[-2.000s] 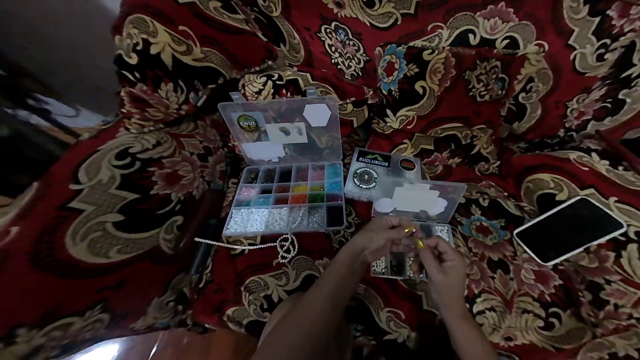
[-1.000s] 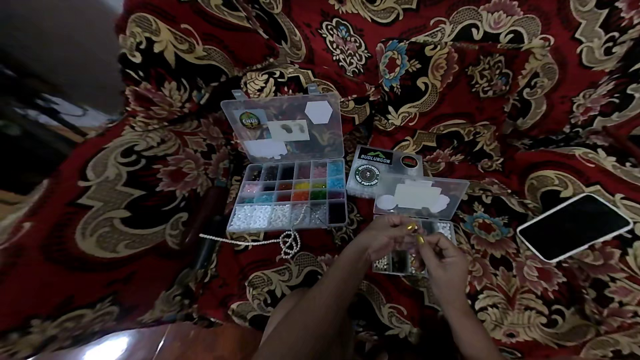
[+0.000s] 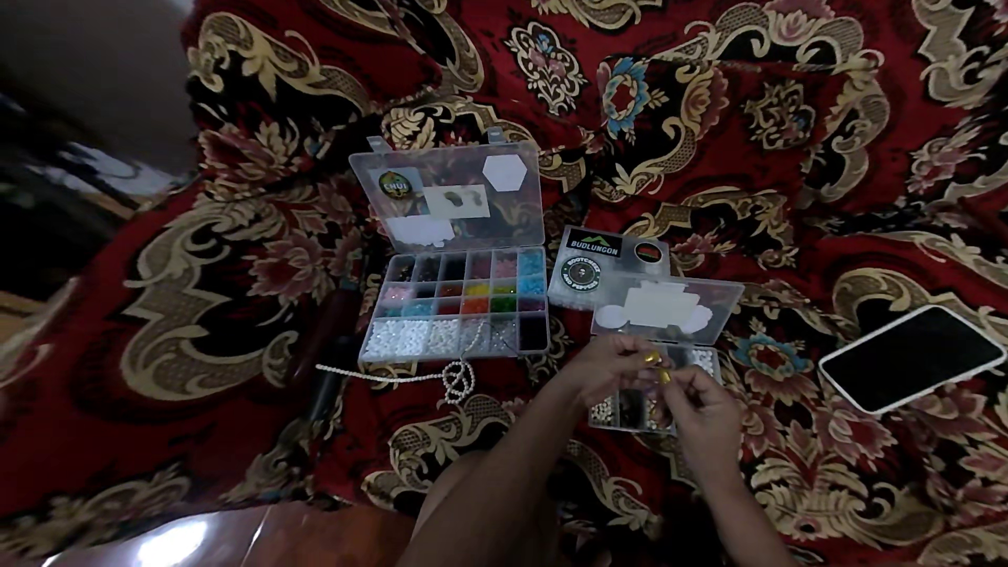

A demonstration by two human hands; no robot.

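My left hand (image 3: 618, 364) and my right hand (image 3: 703, 402) meet fingertip to fingertip above a small open clear plastic bead box (image 3: 713, 315). Yellow shows at the fingertips, perhaps nail polish; whatever is pinched there is too small to tell. Pale and dark beads lie in the small box's compartments, partly hidden by my hands. To the left, a larger divided bead organizer (image 3: 454, 358) stands with its lid up, holding white, black, blue, red, yellow and green beads. A strand of pale beads (image 3: 386, 377) with a looped end (image 3: 458, 382) lies along its front edge.
Behind the small box lies a closed clear case (image 3: 614, 244) with stickers bearing writing. A white-edged phone (image 3: 913, 358) with a dark screen rests at the right. Red patterned fabric (image 3: 504, 94) lies under everything. A dark object (image 3: 323, 386) is left of the organizer; tiled floor (image 3: 291, 535) shows below.
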